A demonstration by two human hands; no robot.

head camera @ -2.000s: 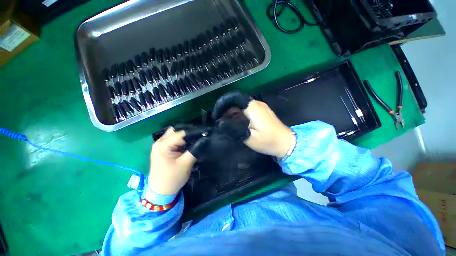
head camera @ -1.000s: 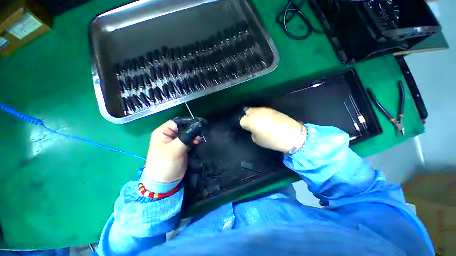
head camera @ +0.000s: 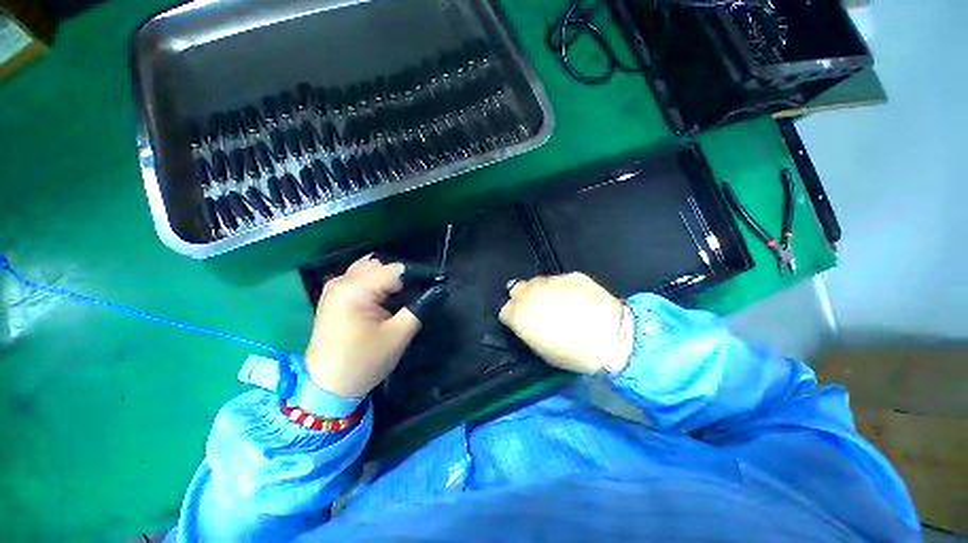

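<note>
My left hand (head camera: 366, 323), with black finger cots, pinches a thin silvery metal rod (head camera: 447, 246) that stands up from between thumb and forefinger. My right hand (head camera: 568, 321) is over the middle of the black parts tray (head camera: 547, 239), with its fingers curled down; its fingertips are hidden, and I cannot tell whether it holds anything. Small dark slivers (head camera: 495, 343) lie in the tray's left compartment. A few thin silvery rods (head camera: 695, 233) lie in its right compartment.
A steel tray (head camera: 318, 217) with rows of black-bodied units is beyond my hands. Cutters (head camera: 783, 255) lie right of the black tray. A black bin (head camera: 679, 80) and a looped black cable (head camera: 578, 76) are at upper right. A blue cord (head camera: 138, 319) runs left from my wrist.
My left hand still holds the rod, which now points more upright. My right hand has moved slightly lower over the tray, its fingers curled down. The whole view has shifted a little.
</note>
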